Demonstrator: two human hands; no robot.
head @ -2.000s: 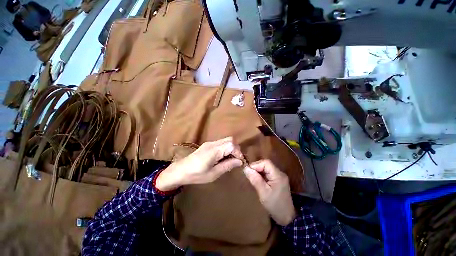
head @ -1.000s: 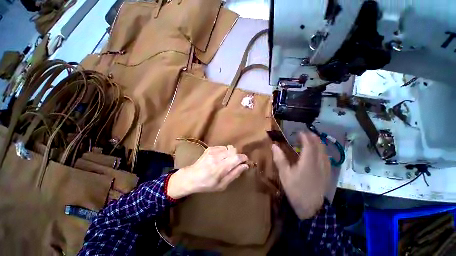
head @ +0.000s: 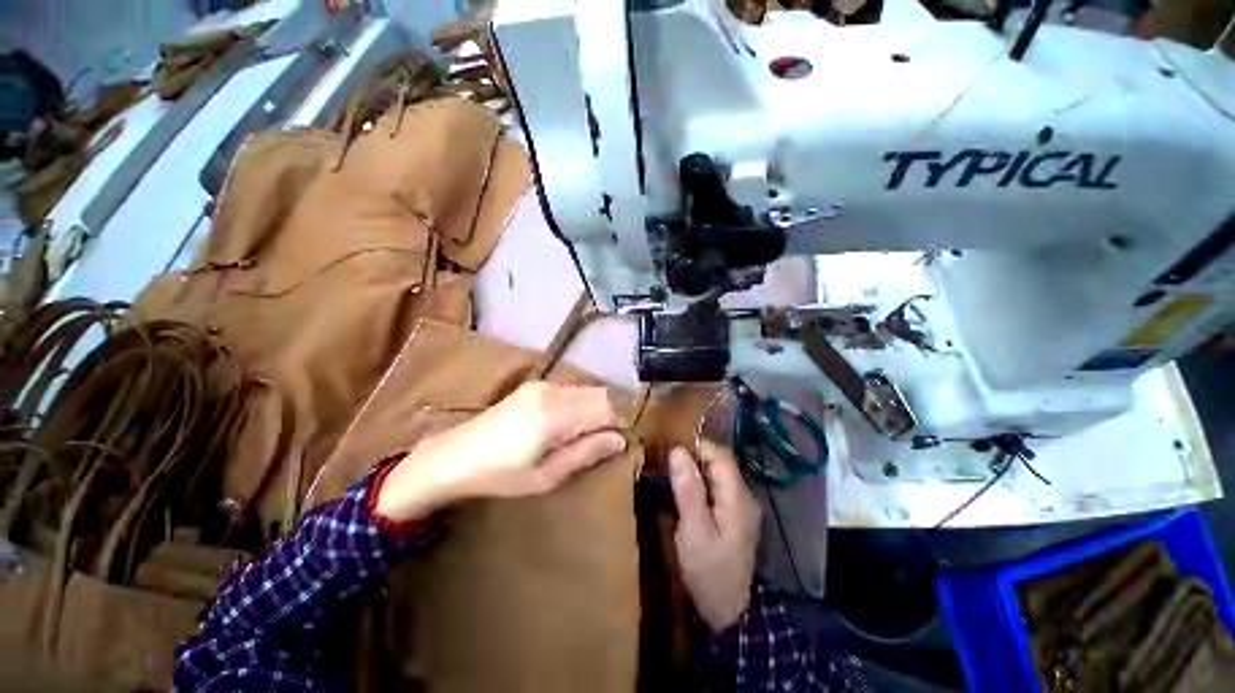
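A tan bag (head: 535,575) lies over the lap, with a pale-edged panel (head: 406,399) behind it. My left hand (head: 549,440) is closed on the bag's top edge. My right hand (head: 714,521) pinches the bag's darker right side edge with thumb and fingers. Both hands are just below the dark presser area (head: 684,343) of the white sewing machine (head: 935,183). A narrow strap (head: 559,339) rises behind my left hand. The fingertips of my left hand partly hide the edge.
Teal-handled scissors (head: 779,440) lie right of the work. A dark heap of strap loops (head: 115,433) is at left. Stacked tan bag pieces (head: 318,224) lie behind. A blue bin (head: 968,623) with brown pieces is at lower right. A cable hangs by the machine table's edge (head: 1002,508).
The view has swung up and right, showing more of the machine. My right hand has gone from open and blurred to holding the bag's edge. The bag's top edge is now closer to the presser area.
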